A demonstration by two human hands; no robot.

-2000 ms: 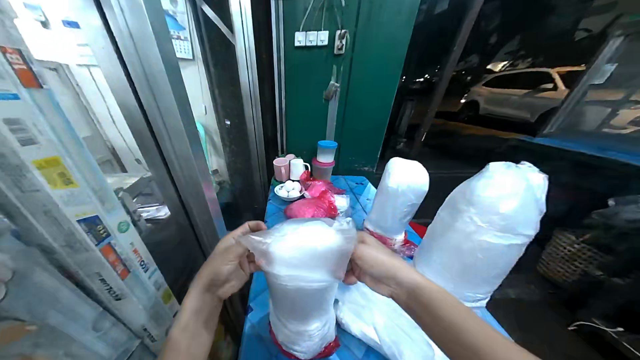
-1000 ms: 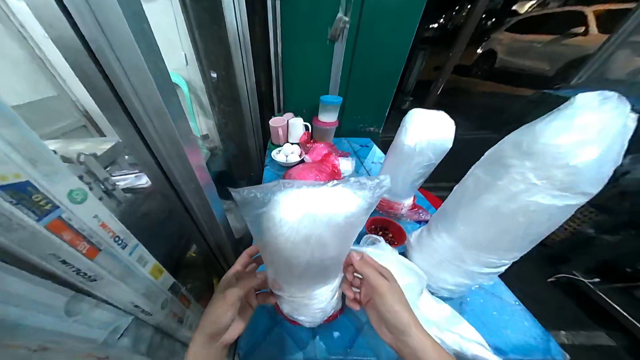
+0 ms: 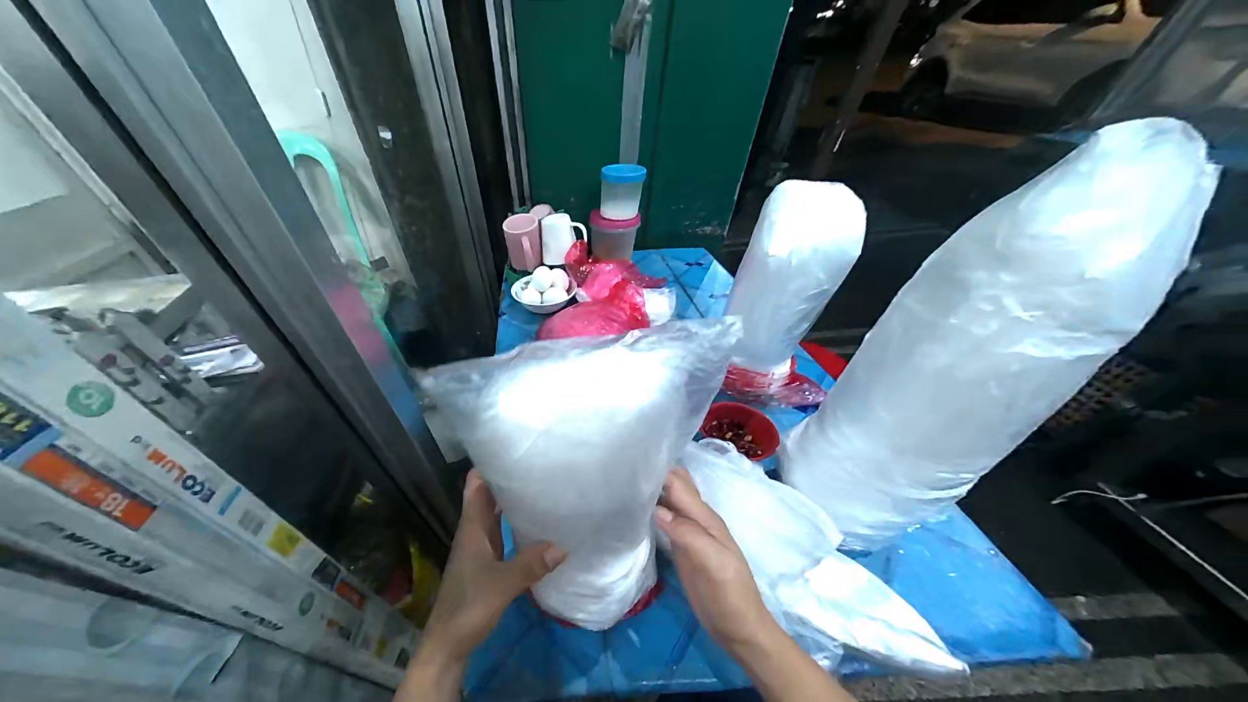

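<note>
A clear plastic bag packed with white contents (image 3: pixel 585 448) stands upright on a blue-covered table (image 3: pixel 936 575), its loose top spread wide and something red under its base. My left hand (image 3: pixel 487 565) rests against its lower left side, thumb across the front. On the lower right side, my right hand (image 3: pixel 707 551) touches it with bent fingers. Both hands seem to hold the bag between them. Just right of my right hand lies a limp white plastic bag (image 3: pixel 780 546). Two more tall wrapped white stacks stand beyond, a smaller one (image 3: pixel 795 273) and a large leaning one (image 3: pixel 1004 331).
A red bowl (image 3: pixel 739 430) with small dark red pieces sits behind the limp bag. Farther back are pink plastic bags (image 3: pixel 604 307), a bowl of eggs (image 3: pixel 543 290), mugs (image 3: pixel 523 242) and lidded containers (image 3: pixel 622 192). A metal-framed glass door (image 3: pixel 292 253) borders the left side.
My hands have moved from the bag's top edge down to its lower sides. The top of the bag, gathered between them two seconds ago, now spreads loose. The view has tilted down.
</note>
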